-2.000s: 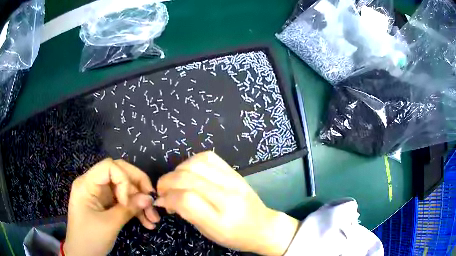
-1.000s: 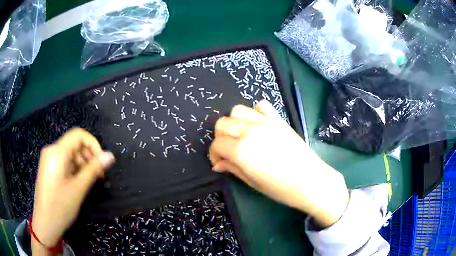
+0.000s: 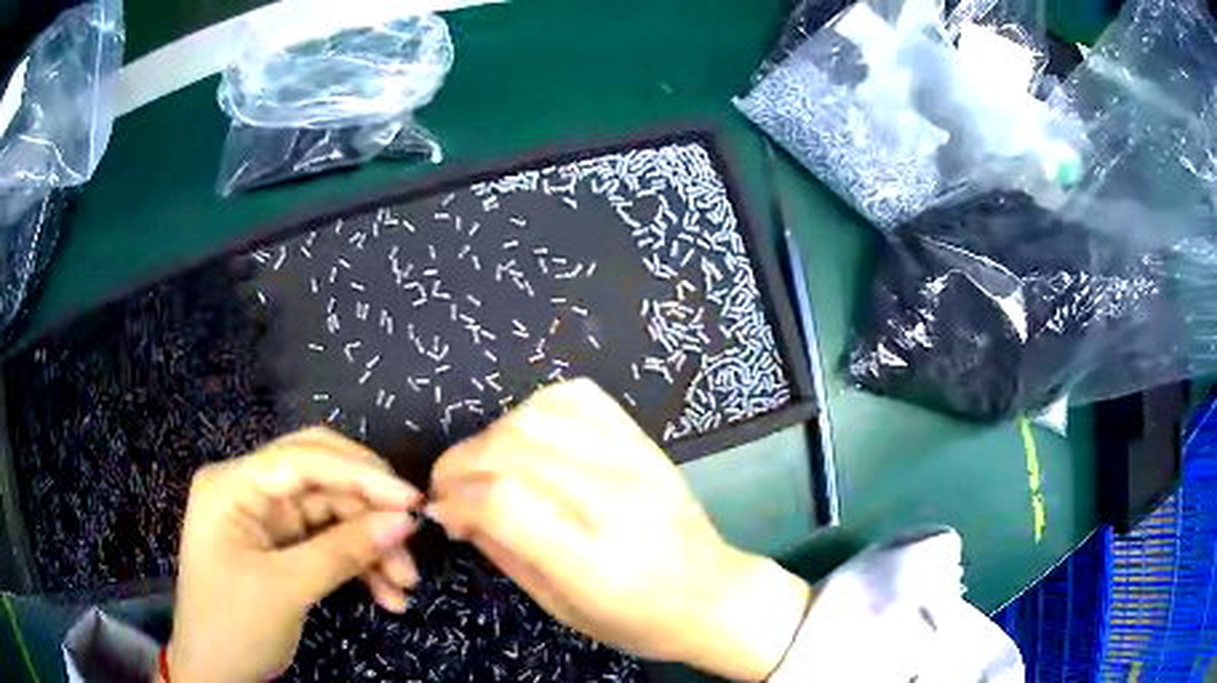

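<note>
My left hand and my right hand meet fingertip to fingertip over the front rim of the black parts tray. A tiny black piece shows between the fingertips. Whether a pin is in the right fingertips is too small to tell. Short silvery pins lie scattered mid-tray and heaped at the right end. Tiny black parts mass at the left end. A dark pile with silvery flecks lies below my hands, partly hidden by them.
A slim pen or rod lies along the tray's right end. Clear bags hold pins and black parts at right. Crumpled clear bags lie upper left and far left. A blue crate and dark block are lower right.
Since one second ago, my right hand has moved left and down from the pins, and my left hand has moved right and down. Their fingertips are together again with a black piece between them.
</note>
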